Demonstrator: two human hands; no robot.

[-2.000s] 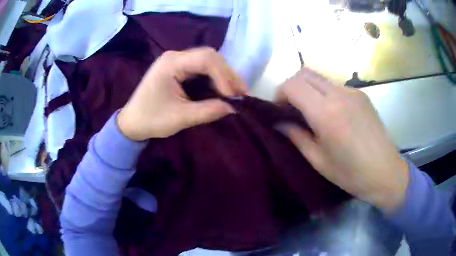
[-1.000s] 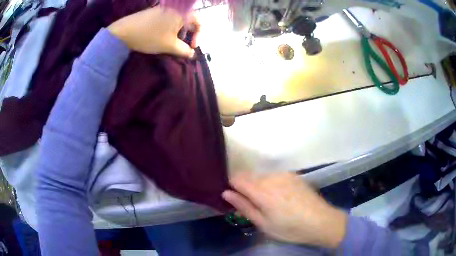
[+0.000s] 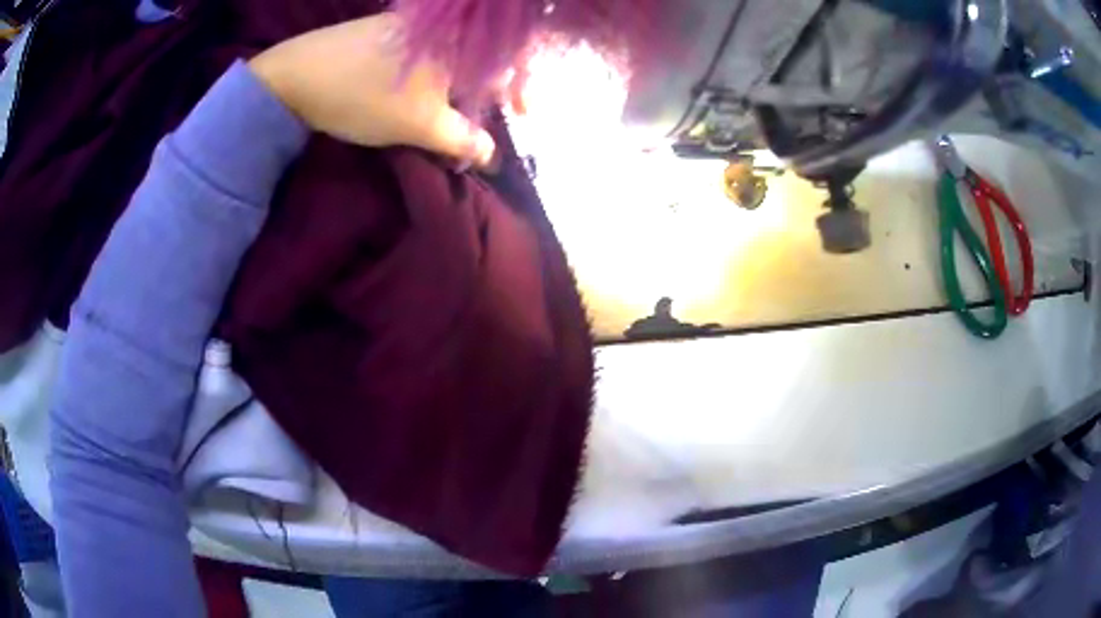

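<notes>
A maroon garment body (image 3: 411,326) lies on the table left of the machine's bed, its right edge running from the lamp's glare down to the table's front edge. My left hand (image 3: 374,103) presses on its top near the lamp, thumb on the cloth; its fingers are partly hidden by pink-magenta fluffy trim (image 3: 507,30). My right hand is not clearly visible; only a blurred purple patch shows at the lower right rim. The needle area is lost in glare. A pale garment part (image 3: 248,447) shows under the maroon cloth at the lower left.
The sewing machine head (image 3: 845,73) hangs over the yellowish bed cover (image 3: 773,266). Scissors with green and red handles (image 3: 992,260) lie at the right. The table's curved front edge (image 3: 724,531) crosses below. Pale and dark cloths lie beyond it at lower right.
My right hand has left the cloth's lower corner and gone from clear view. My left hand stays on the maroon cloth near the lamp. The camera view has shifted, with the machine head nearer.
</notes>
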